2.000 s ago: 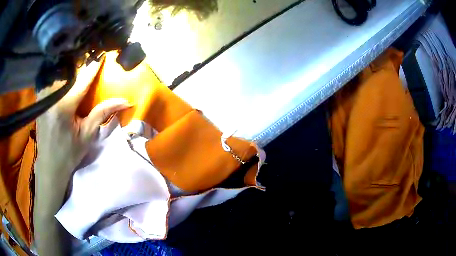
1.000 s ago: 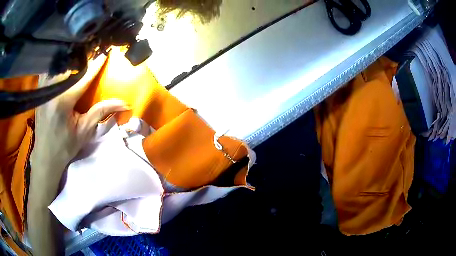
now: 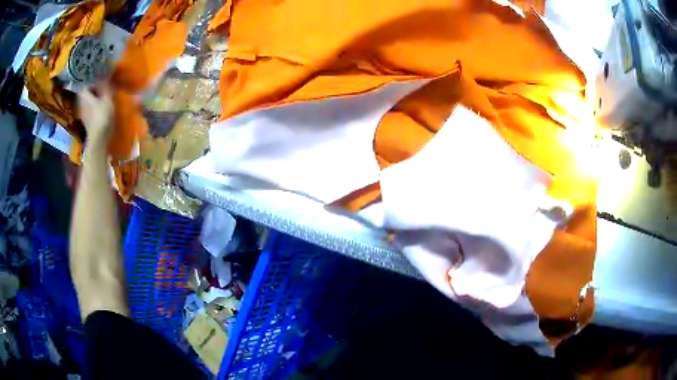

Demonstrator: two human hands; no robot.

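Observation:
My left hand (image 3: 96, 111) is at the far left, blurred, with its fingers closed on a small orange piece (image 3: 128, 115) beside a heap of orange pieces. The orange garment body (image 3: 334, 37) is spread over the machine table, with pale lining pieces (image 3: 460, 200) folded over it and hanging past the front edge. Its right part lies in the lamp glare beside the sewing machine (image 3: 646, 67). The needle area is hard to make out in the glare. My right hand is not in view.
A brown, tape-patched surface (image 3: 178, 111) adjoins the table at left. A round dotted metal disc (image 3: 87, 59) sits among the orange pieces. Below the ruler-like table edge (image 3: 319, 230) is a blue plastic crate (image 3: 252, 312) with scraps around it.
The view has swung left. My left hand has let go of the garment by the needle and moved to the orange heap at far left. The garment remains at the machine.

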